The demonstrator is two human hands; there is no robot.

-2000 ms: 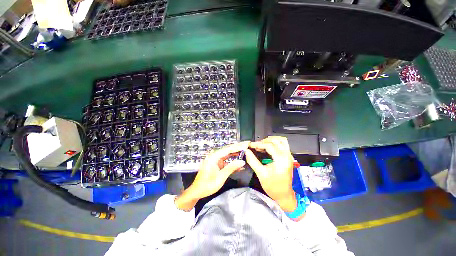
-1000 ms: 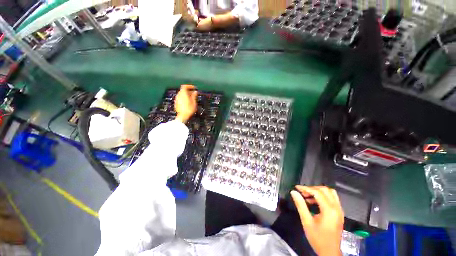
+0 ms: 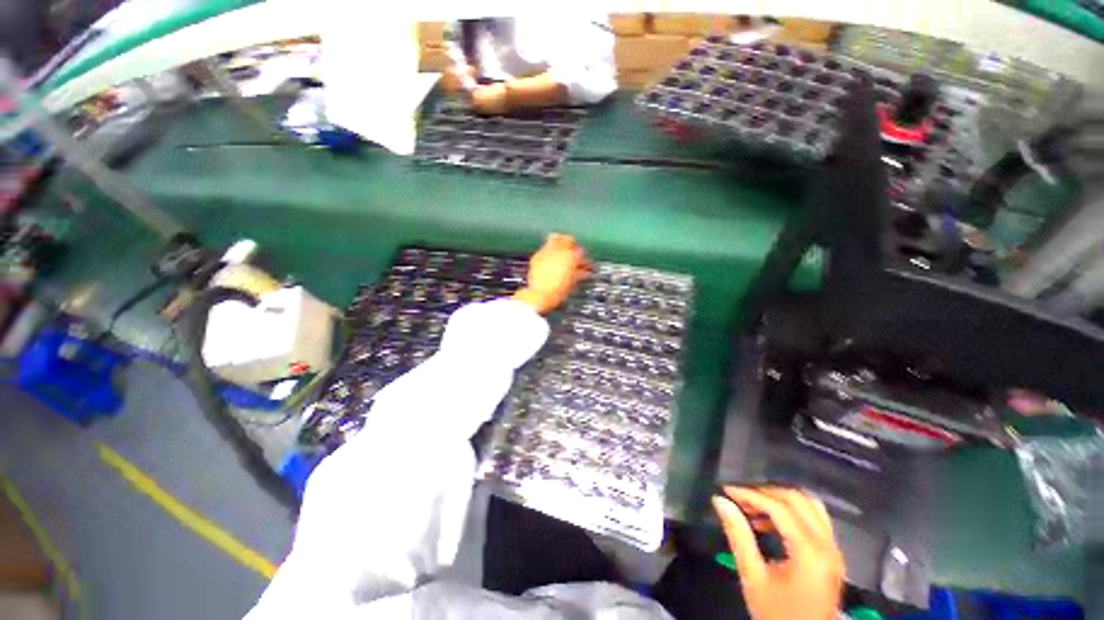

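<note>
My left hand (image 3: 556, 274) is over the upper left corner of the clear tray (image 3: 592, 403), next to the black tray's upper right corner. Its fingers are bent together; whether they hold a part cannot be told. The black tray (image 3: 418, 294) lies to the left, partly covered by my left sleeve, with small parts in its pockets. My right hand (image 3: 785, 547) is low at the right, in front of the black machine (image 3: 775, 418). Its thumb and fingers are curled around a small dark thing (image 3: 763, 526), blurred.
A cream box (image 3: 269, 336) with a thick black hose (image 3: 208, 385) stands left of the black tray. Another person's hands and sleeves (image 3: 521, 92) are across the bench by a dark tray (image 3: 494, 143). A clear bag (image 3: 1065, 478) lies far right.
My hands, together two seconds ago, have parted. Since one second ago my left hand has moved right from the black tray to the clear tray's corner. The camera view has shifted.
</note>
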